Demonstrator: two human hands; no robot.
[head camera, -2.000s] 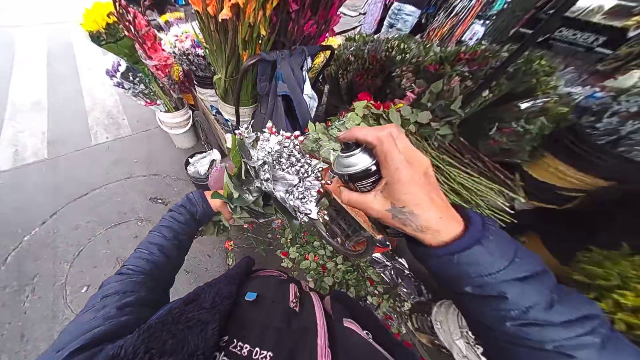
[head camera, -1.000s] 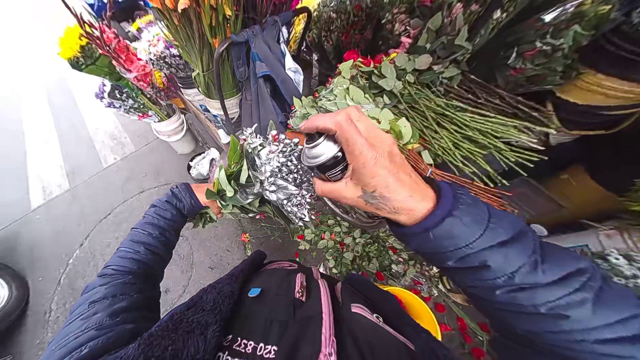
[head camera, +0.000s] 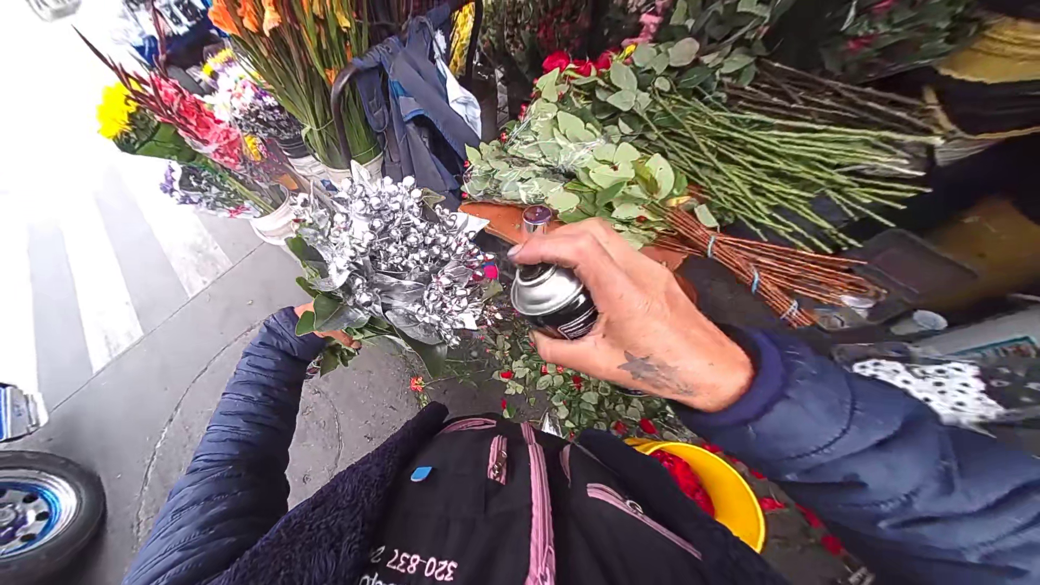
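Note:
My right hand (head camera: 642, 317) is closed around a black and silver spray paint can (head camera: 554, 302), with the index finger on its nozzle. The can points up and stands just right of a bouquet (head camera: 398, 252) whose berry sprigs and upper leaves are coated silver. My left hand (head camera: 335, 331) grips the bouquet's stems from below; most of its fingers are hidden by green leaves and the sleeve. A narrow gap lies between can and bouquet. Some berries at the bouquet's right edge look reddish.
Long-stemmed roses (head camera: 780, 154) and tied brown stems (head camera: 756, 264) lie at right. White buckets (head camera: 278, 221) of flowers stand at upper left. A yellow bucket (head camera: 735, 496) with red petals is low right. A vehicle wheel (head camera: 45, 512) shows at lower left. A dark jacket (head camera: 414, 97) hangs behind.
The bouquet has risen and turned, and now its silver top shows more fully. My right hand has stayed on the can, which sits slightly farther from the bouquet. The view has shifted somewhat.

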